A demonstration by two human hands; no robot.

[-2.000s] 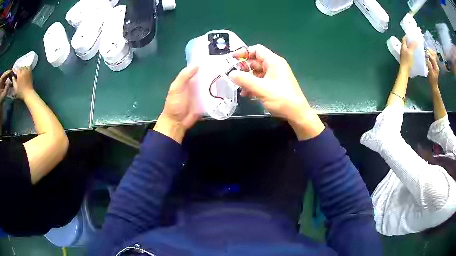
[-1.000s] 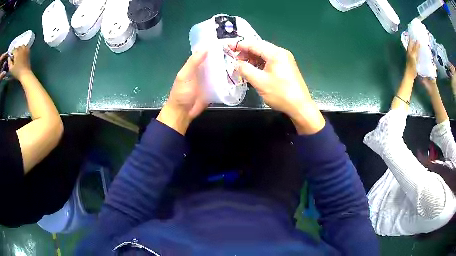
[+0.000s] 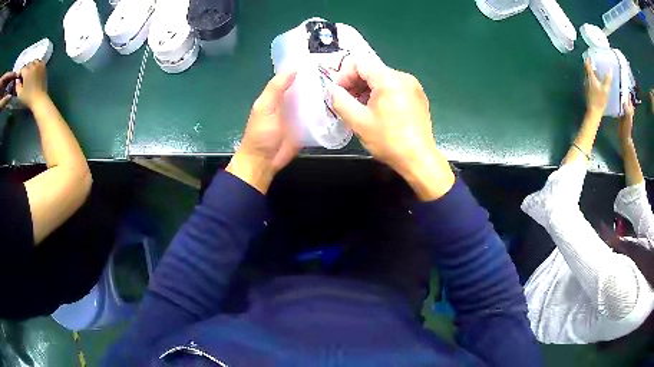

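A white translucent oval housing [image 3: 305, 97] lies tilted near the bench's front edge, its open side facing right. A small black cooling fan [image 3: 323, 36] with a pale hub sits at its far end. My left hand [image 3: 269, 129] grips the housing's left side. My right hand [image 3: 387, 111] is over the open side, thumb and fingertips pinched on thin dark and red lead wires [image 3: 329, 102]. The fingers hide part of the wires and the inside of the housing.
White half-finished units [image 3: 171, 44] and a dark-topped unit [image 3: 212, 20] stand at the back left. White parts [image 3: 552, 26] lie at the back right. Workers on both sides hold white parts over the green bench [image 3: 495, 93].
The housing and both my hands sit higher in the view than two seconds ago. My right hand has closed in over the wires. The right neighbour's white part has turned.
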